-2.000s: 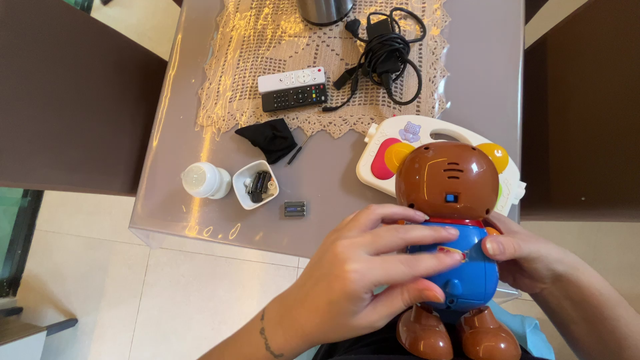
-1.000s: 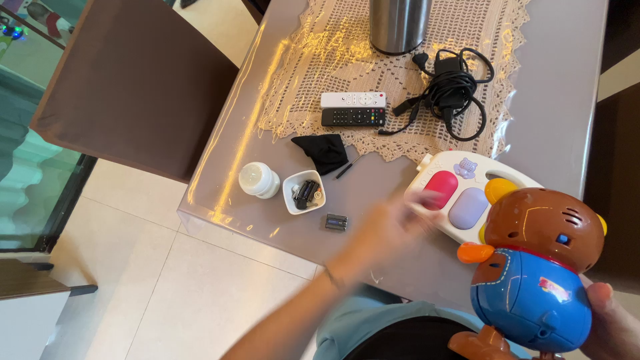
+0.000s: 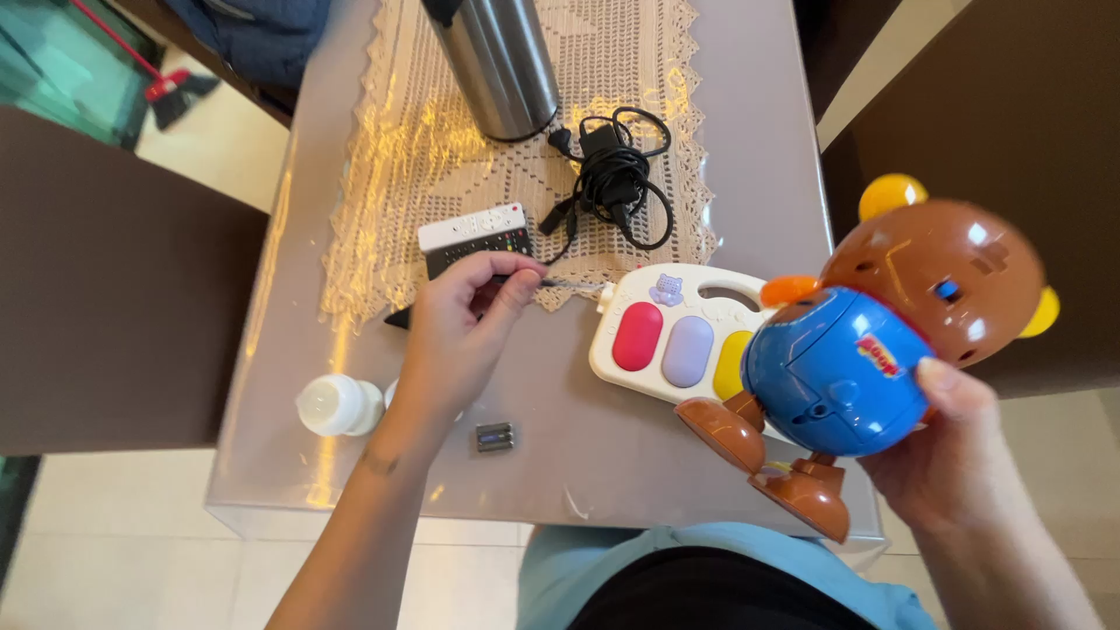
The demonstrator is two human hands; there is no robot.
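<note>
My right hand holds up a brown and blue plastic bear toy, its back with a small screw hole facing me. My left hand pinches a thin dark screwdriver, its metal tip pointing right toward a white toy keyboard with colored oval keys. The keyboard lies on the table, partly behind the bear. Below and right of my left hand, a few small batteries lie side by side. My left wrist largely hides a small white bowl; a white bottle stands left of it.
A white remote and a black remote lie on the crocheted runner. Beyond them are a coiled black cable and a steel flask. A black cloth shows beside my left hand. Brown chairs flank the table.
My left hand has left the bear's back, reached over the table and now has the screwdriver. My right hand has kept hold of the bear, which is now tilted.
</note>
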